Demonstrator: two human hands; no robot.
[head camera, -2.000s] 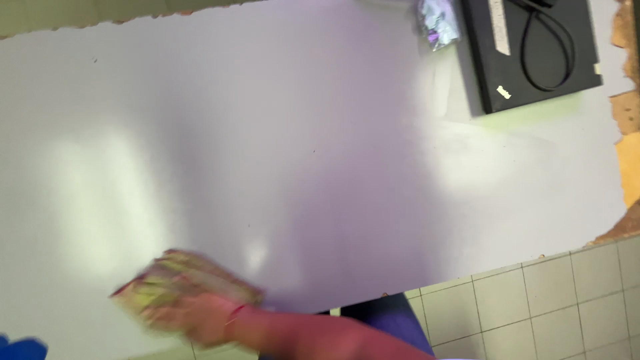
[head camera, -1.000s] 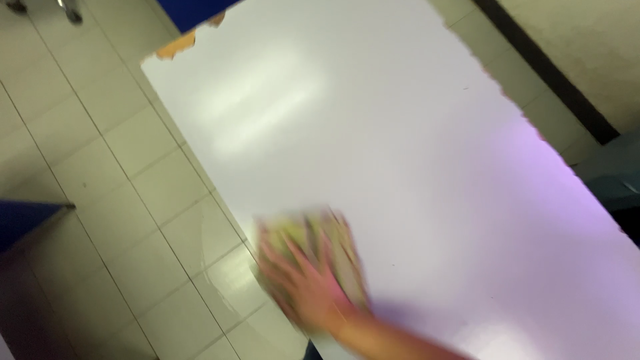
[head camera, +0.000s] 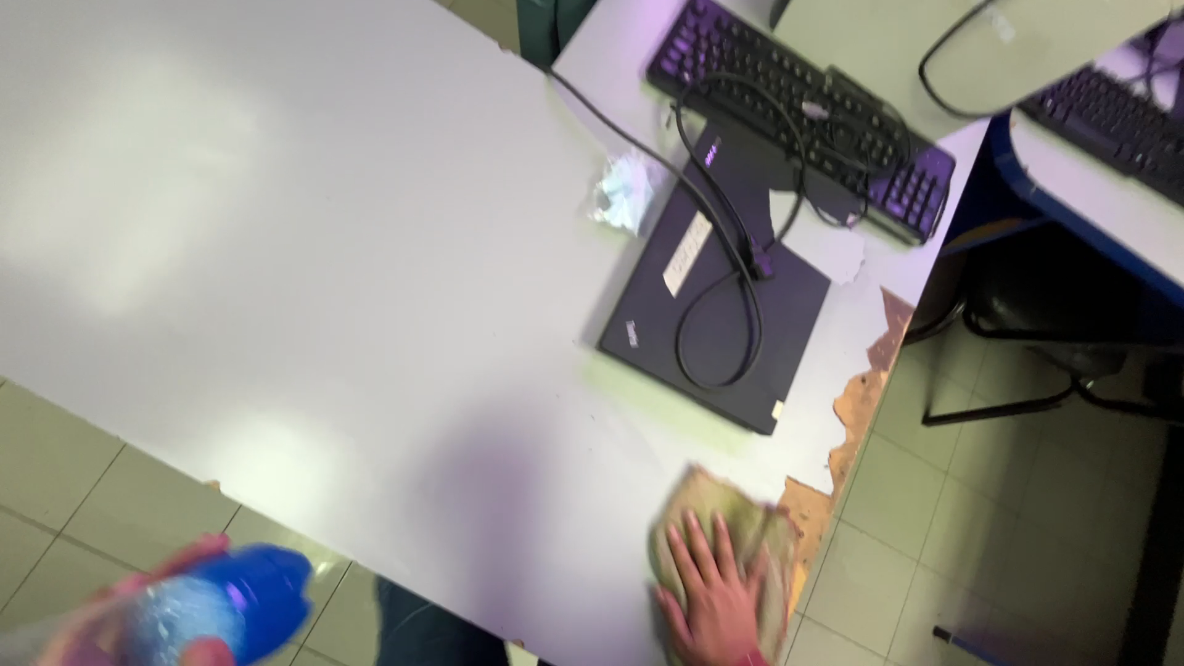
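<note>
My right hand (head camera: 717, 592) lies flat with spread fingers on a yellowish-green cloth (head camera: 703, 490), pressing it on the white tabletop (head camera: 370, 351) near the chipped right edge. At the lower left, my left hand (head camera: 199, 555) is wrapped around a blue plastic bottle (head camera: 264, 592), held over the floor beside the table's front edge; part of that hand is cut off by the frame. Beyond the cloth lies a closed black ThinkPad laptop (head camera: 638, 305) with a looped black cable (head camera: 760, 324) on it.
A black keyboard (head camera: 740, 69) overlaps the laptop's far end, and a small clear plastic packet (head camera: 622, 192) lies beside it. The table's right edge has exposed, jagged brown board (head camera: 856, 402). A black chair (head camera: 1045, 296) stands to the right, near another desk with a keyboard (head camera: 1110, 120).
My right hand and the cloth have moved from another edge of the table to the corner near the laptop. The view has swung widely. My left hand with the blue bottle has come into view.
</note>
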